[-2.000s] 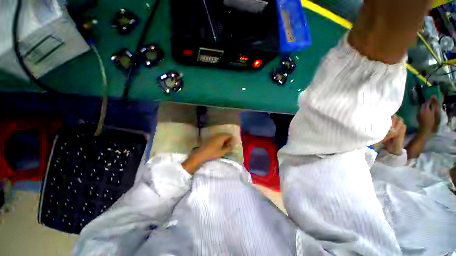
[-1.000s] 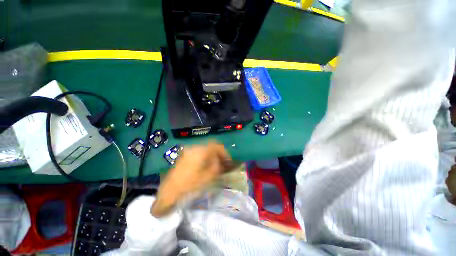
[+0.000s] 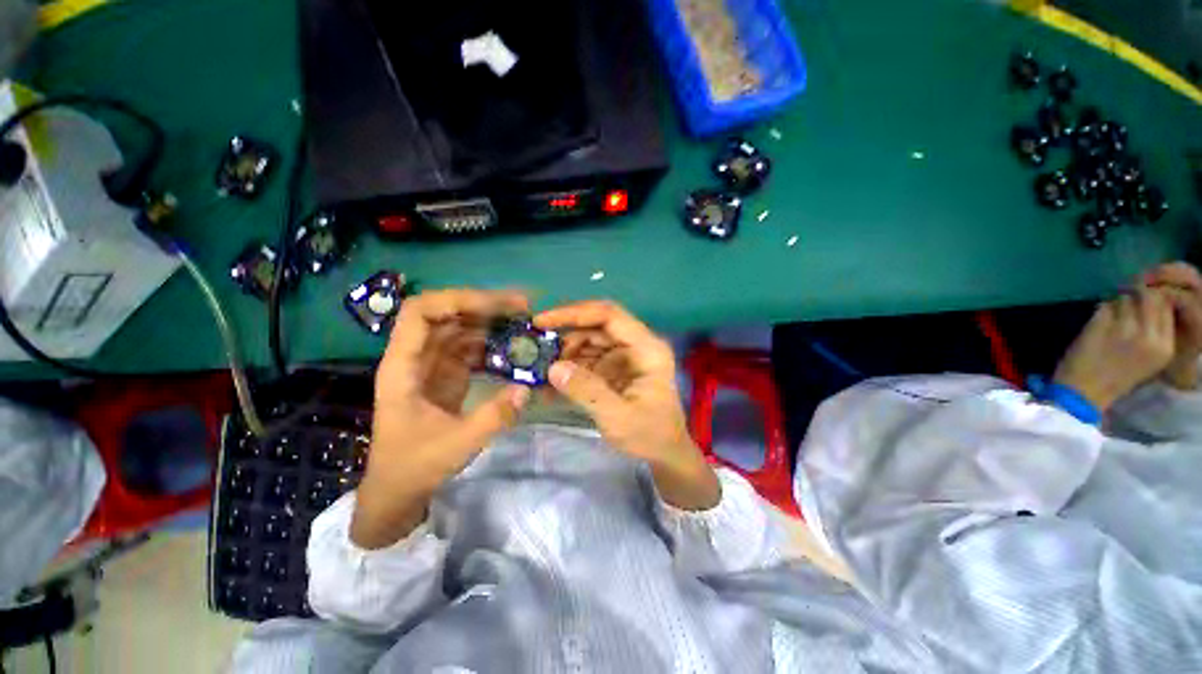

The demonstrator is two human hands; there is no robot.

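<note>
A black module housing (image 3: 523, 352) with a pale round centre is held between my two hands, just off the bench's front edge. My left hand (image 3: 442, 382) holds its left side with thumb and fingers. My right hand (image 3: 620, 375) grips its right side at the fingertips. The black press base (image 3: 488, 184) stands beyond the hands, with a lit red switch and display. A white scrap (image 3: 489, 53) lies on its black plate. More housings lie to the left (image 3: 376, 302) and to the right (image 3: 712, 212) of the hands.
A blue bin (image 3: 725, 66) of tiny beige pieces stands right of the press. Round black parts (image 3: 1087, 158) cluster at far right, near a neighbour's hands (image 3: 1134, 329). A white box with cables (image 3: 79, 263) is at left. A black pocket tray (image 3: 284, 514) lies low left.
My right arm has come down from its raised position at the right. My left hand has moved beside it, and both now hold a housing. The view has shifted.
</note>
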